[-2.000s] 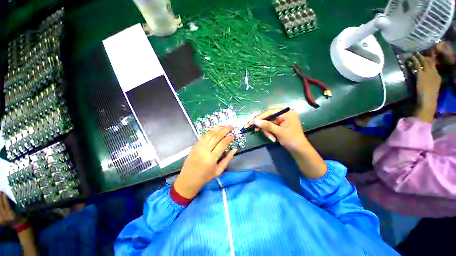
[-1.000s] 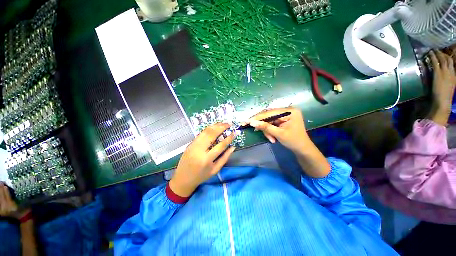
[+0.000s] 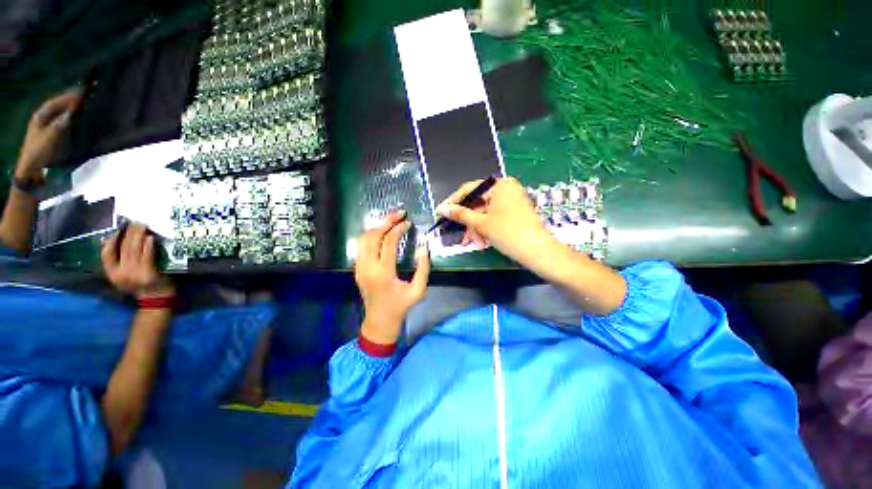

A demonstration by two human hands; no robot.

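My right hand [image 3: 502, 220] holds the black tweezers [image 3: 468, 202] like a pen, their tip at the lower left edge of the adhesive sheet [image 3: 459, 148]. The sheet is white at its far part and dark grey nearer me. My left hand [image 3: 387, 272] has its fingers apart over the near end of the slitted carrier film [image 3: 382, 191], left of the sheet; I see nothing in it. The circuit board panel [image 3: 574, 210] lies on the mat right of my right hand, partly hidden by my right forearm.
Panels [image 3: 253, 134] stand in dense rows at left. Green strips [image 3: 621, 86], red-handled pliers [image 3: 760, 181], a small panel stack [image 3: 751, 46] and a white fan base [image 3: 846, 143] lie to the right. A translucent holder [image 3: 507, 14] is at the back. Another person's hands [image 3: 134, 258] are at far left.
The view has swung left. Both hands have left the circuit board panel and moved left to the adhesive sheet and carrier film. The tweezers stay in my right hand.
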